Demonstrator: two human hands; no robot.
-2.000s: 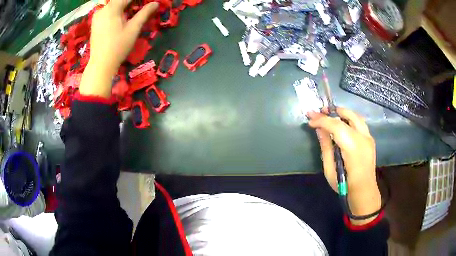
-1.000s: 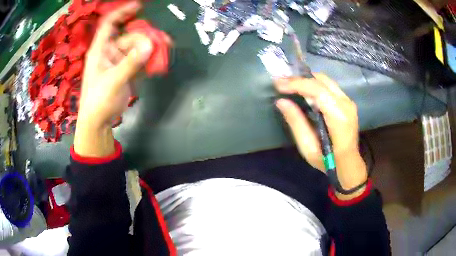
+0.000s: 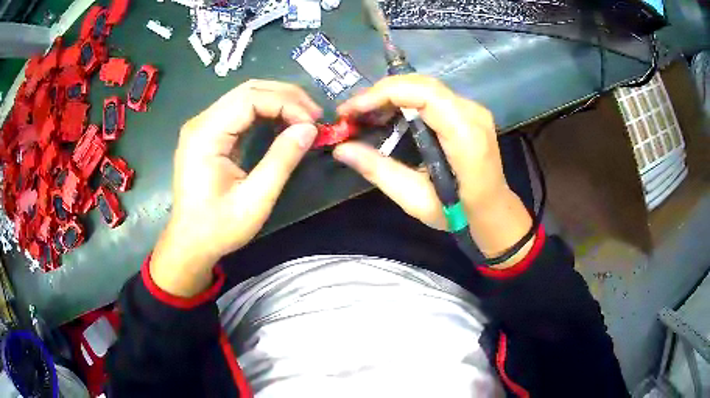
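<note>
A small red housing (image 3: 333, 134) is held between the fingertips of both hands above the mat's front edge. My left hand (image 3: 241, 167) pinches its left end. My right hand (image 3: 436, 148) pinches its right end and also holds the soldering iron (image 3: 433, 159), black with a green band, its metal end pointing up and away. A narrow white strip (image 3: 394, 137) shows by my right fingers; what it is attached to is hidden. A white-and-blue circuit board (image 3: 325, 65) lies on the mat just beyond my hands.
A heap of red housings (image 3: 74, 128) lies at the left. A pale heap of boards and strips (image 3: 233, 23) is at the top. A black speckled pad (image 3: 483, 14) is at the upper right. A cardboard box (image 3: 599, 171) with gridded sheets (image 3: 652, 128) stands lower right; a blue-rimmed basket (image 3: 29, 365) lower left.
My left hand has come from the red heap to the middle with a red housing. My right hand now grips it too, still holding the iron. The view has shifted right.
</note>
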